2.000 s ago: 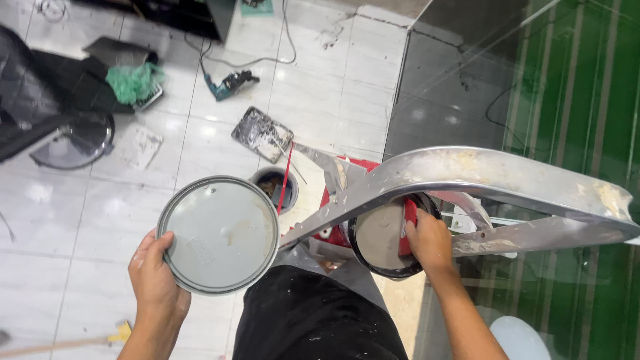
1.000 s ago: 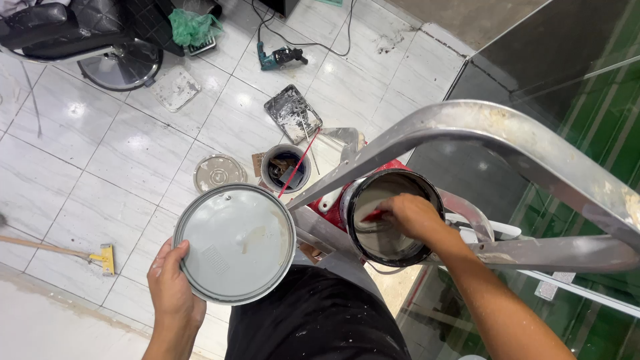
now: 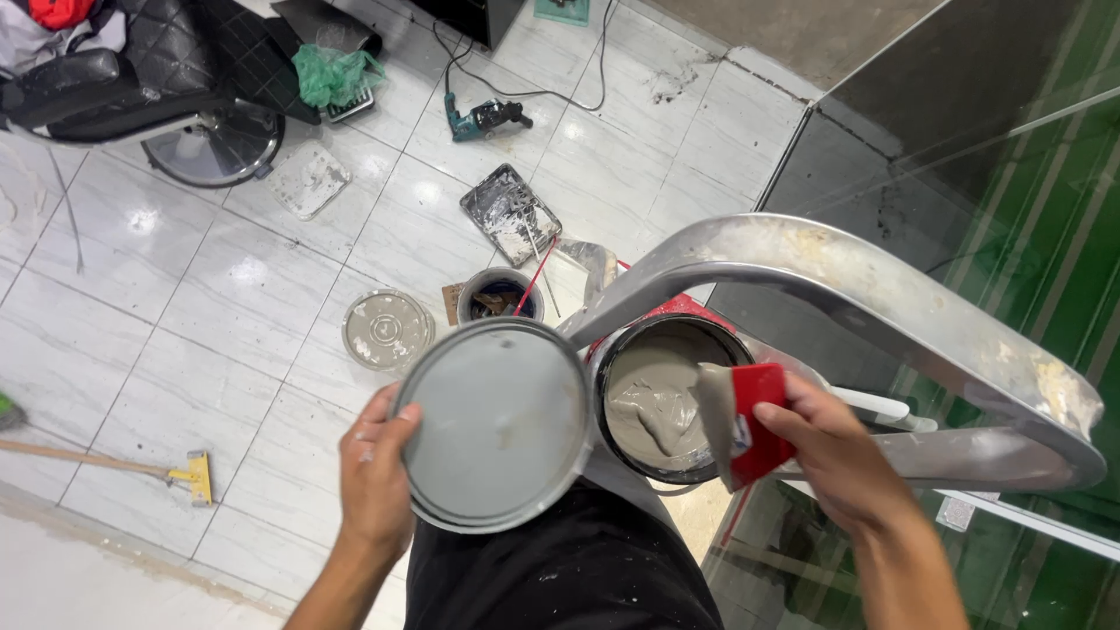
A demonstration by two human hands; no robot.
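My left hand (image 3: 381, 464) grips the rim of a round grey can lid (image 3: 494, 429), held flat beside an open can. Grey-beige filler paste (image 3: 652, 407) lies in the black-rimmed can (image 3: 611, 455), its surface scooped and uneven. In my right hand (image 3: 831, 437) is a red plastic spreader (image 3: 759, 424), over the can's right edge, with a thick layer of paste along its left edge. The can stands within the frame of an aluminium stepladder (image 3: 787, 245), on something red that is mostly hidden.
Below on the tiled floor lie a teal power drill (image 3: 481, 120) with its cord, a paint tray (image 3: 507, 214), a bucket (image 3: 535, 293), a paste-stained lid (image 3: 387, 331) and a yellow-headed tool (image 3: 201, 479). A black salon chair (image 3: 175, 52) stands upper left. Glass panels (image 3: 919, 175) are at the right.
My right hand has come up out of the can with the red spreader, which now carries paste. My left hand still holds the lid.
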